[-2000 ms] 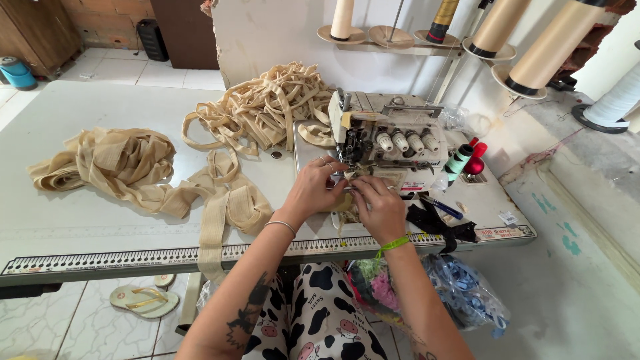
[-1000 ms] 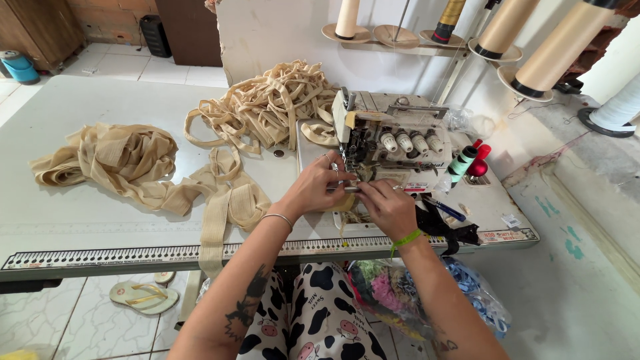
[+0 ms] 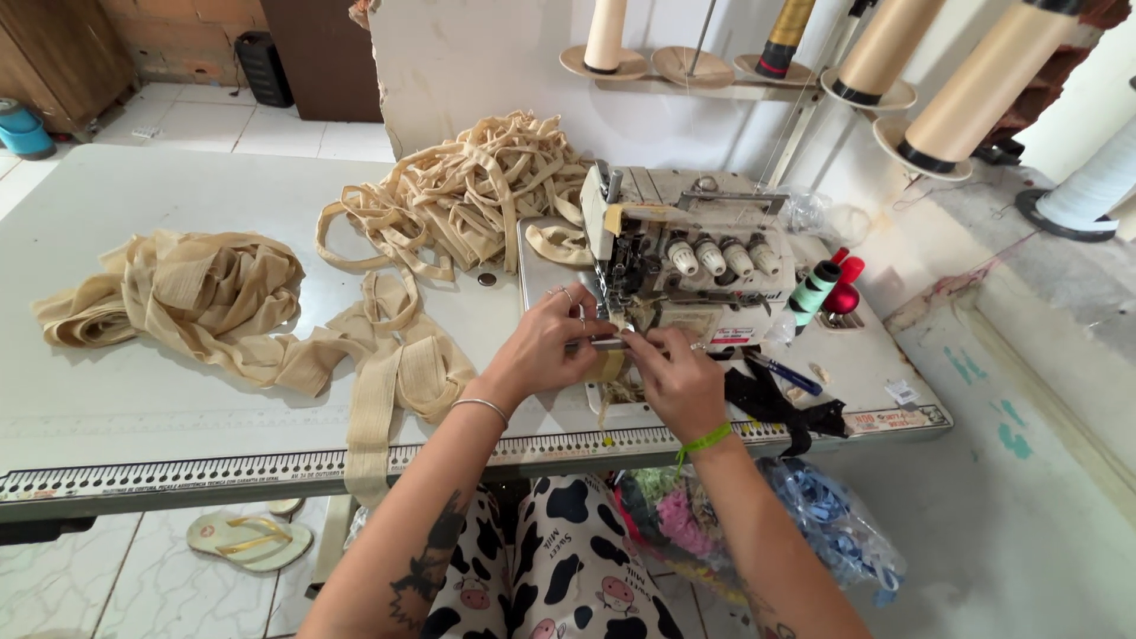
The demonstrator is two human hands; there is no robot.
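Note:
At the front left of a white overlock sewing machine (image 3: 701,248), both my hands meet near the needle area. My left hand (image 3: 550,342) has its fingers closed on a slim metal tool (image 3: 605,343), perhaps tweezers. Close by on the right, my right hand (image 3: 679,382) pinches something small at the tool's tip, too small to make out. Beige fabric scraps and threads (image 3: 621,390) hang below the fingers. Beige knit strips lie left of the machine: a tangled heap (image 3: 479,195) behind, a loose bundle (image 3: 209,293) at far left, and a strip (image 3: 373,426) draped over the table edge.
Thread cones (image 3: 981,89) stand on a rack above. Green and red spools (image 3: 812,293), a blue-handled tool (image 3: 785,371) and black fabric (image 3: 781,408) lie at the machine's right. A printed ruler strip (image 3: 222,469) runs along the table's front edge. Bags of scraps (image 3: 834,524) sit below.
My left hand has moved slightly lower and away from the needle area than a second ago. The slim tool shows between both hands in the last second and now.

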